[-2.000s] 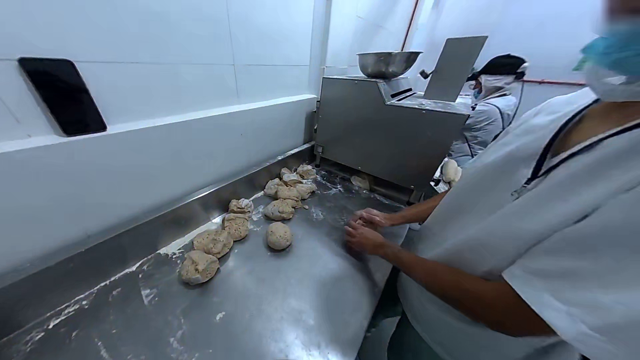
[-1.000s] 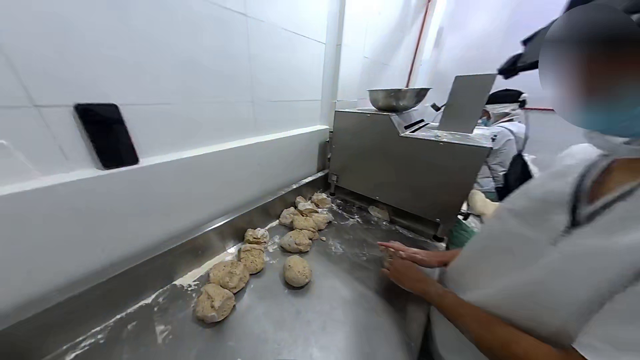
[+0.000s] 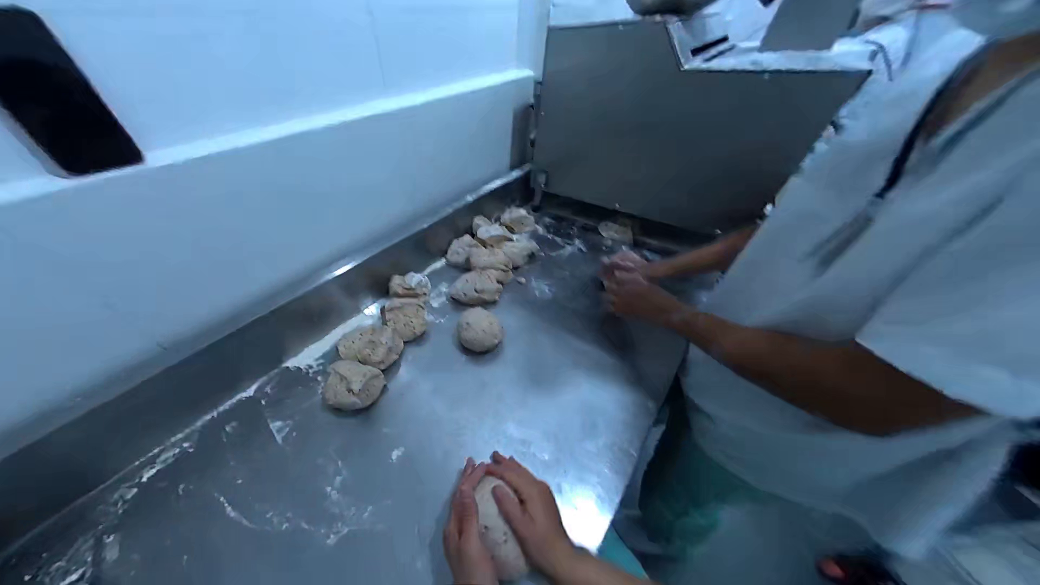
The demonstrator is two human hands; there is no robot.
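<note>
Near the bottom edge, my left hand (image 3: 466, 524) and my right hand (image 3: 532, 512) are cupped around a ball of dough (image 3: 496, 532) that rests on the steel table (image 3: 390, 471). Past them sits a smooth round dough ball (image 3: 480, 330) on its own. A row of rougher dough pieces (image 3: 354, 385) runs along the left side of the table. Farther back, more dough pieces (image 3: 477, 288) lie clustered toward the corner.
A co-worker in a white smock (image 3: 877, 268) stands at the right, hands (image 3: 630, 284) together low over the table. A steel machine (image 3: 650, 122) stands at the far end. A black phone (image 3: 65, 97) leans on the wall ledge at the left. Flour streaks mark the table.
My hands and the dough ball between them have come into view at the bottom. The view has tilted downward. The co-worker's hands, apart a second ago, are now together.
</note>
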